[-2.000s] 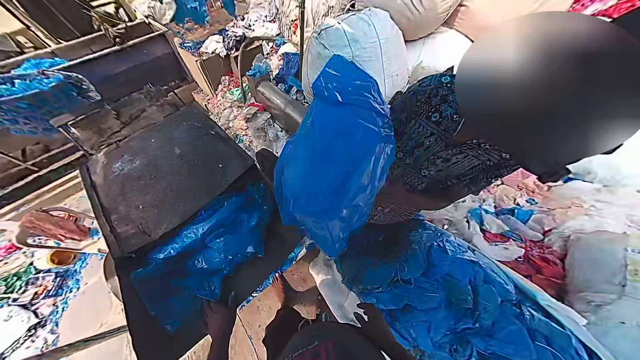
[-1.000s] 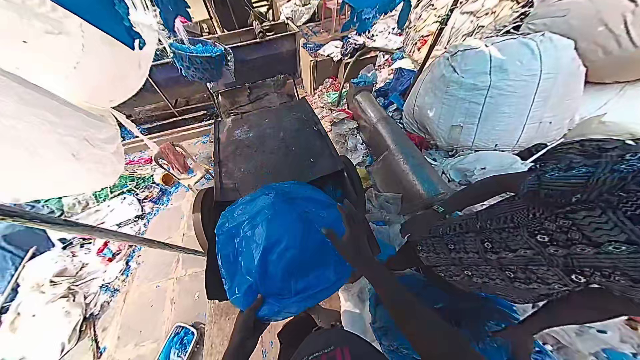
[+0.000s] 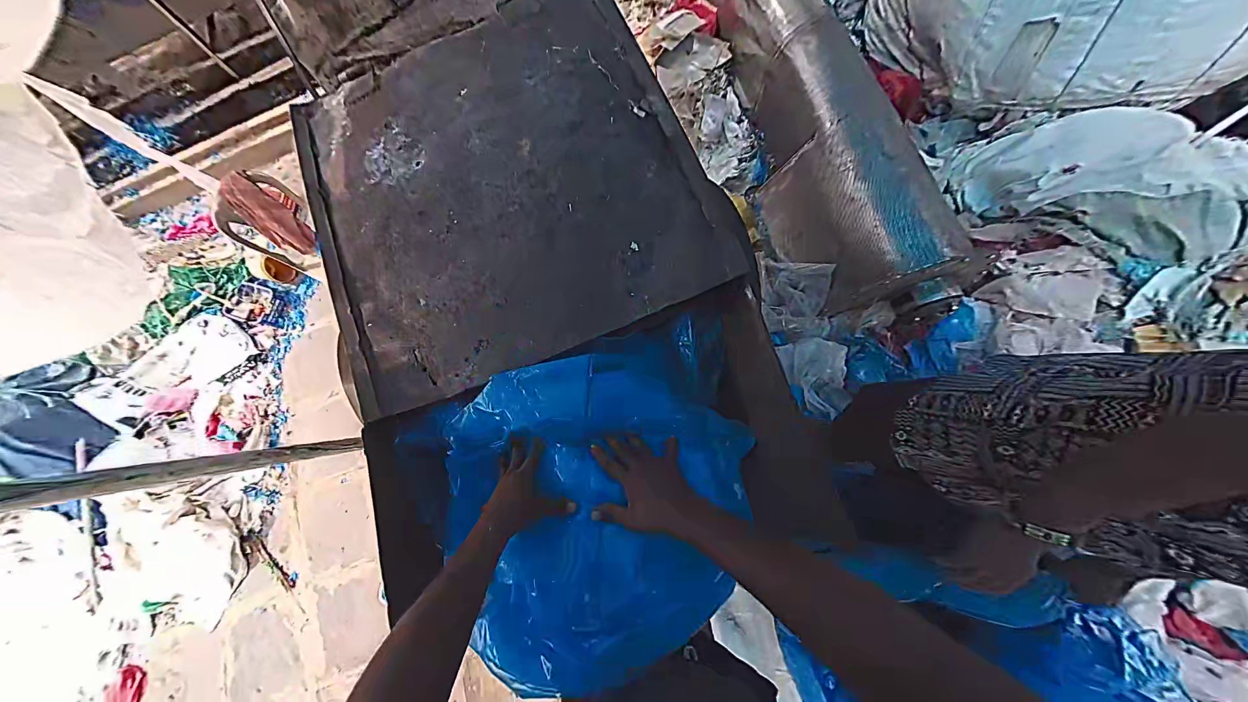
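Blue plastic sheeting (image 3: 595, 585) lies bunched in the opening of a dark metal machine, its upper end under the edge of the flat metal cover (image 3: 526, 205). My left hand (image 3: 522, 487) rests on the sheeting with fingers spread. Beside it, my right hand (image 3: 648, 483) presses flat on the same sheeting, fingers apart and pointing toward the cover. The two thumbs nearly meet. Neither hand grips anything that shows.
A person in a patterned garment (image 3: 1014, 419) is close on the right, over more blue plastic (image 3: 1082, 634). A large metal cylinder (image 3: 858, 166) lies beyond the machine's right side. A pole (image 3: 185, 473) reaches the machine from the left. Plastic scraps (image 3: 214, 370) litter the paved floor.
The blue plastic, held up over the machine's near end a second ago, now lies in its opening under my flat hands. The view has moved closer to the machine.
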